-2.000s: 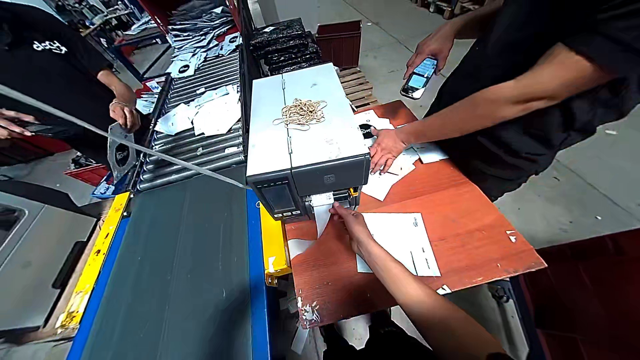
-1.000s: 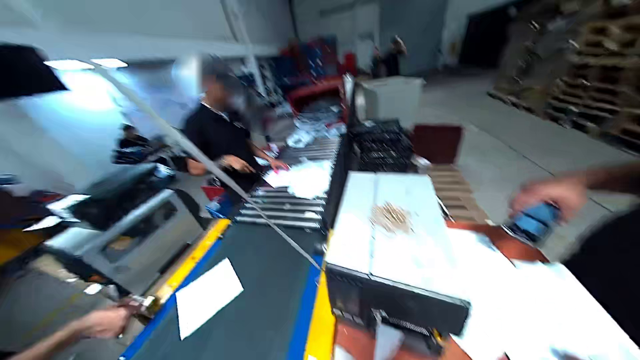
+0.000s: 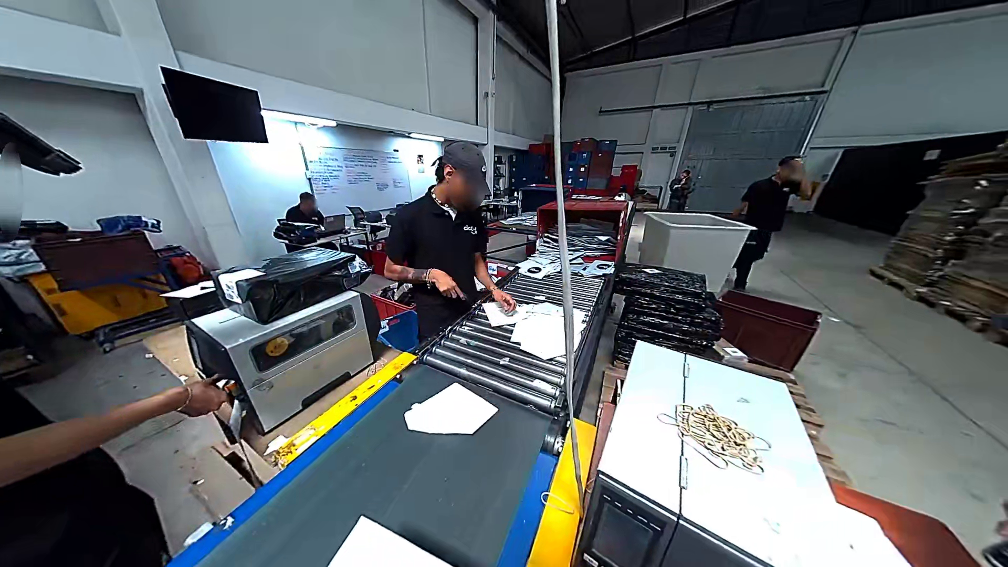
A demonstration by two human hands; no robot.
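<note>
Neither my left hand nor my right hand is in view. A white sheet (image 3: 453, 409) lies on the dark conveyor belt (image 3: 441, 480), and another white sheet (image 3: 386, 547) is cut off by the bottom edge. At the right stands a label printer (image 3: 642, 409) with a pale lid and a dark front; a tangle of rubber bands (image 3: 720, 437) rests on the lid. Across the belt, a co-worker's hand (image 3: 206, 396) touches the front of a silver label printer (image 3: 291, 354). Another co-worker's hand (image 3: 504, 301) is at white sheets (image 3: 547, 331) on the rollers.
A black-wrapped package (image 3: 291, 283) sits on the silver printer. Stacked black packages (image 3: 665, 311) and a dark red crate (image 3: 768, 331) stand beyond the right printer. A pale strap (image 3: 563, 236) hangs across the view. Yellow and blue rails (image 3: 520, 504) edge the belt.
The view has swung up and left from the red table. A hand at the right printer and a co-worker's phone, seen earlier, are out of view. The sheet on the belt lies nearer the rollers.
</note>
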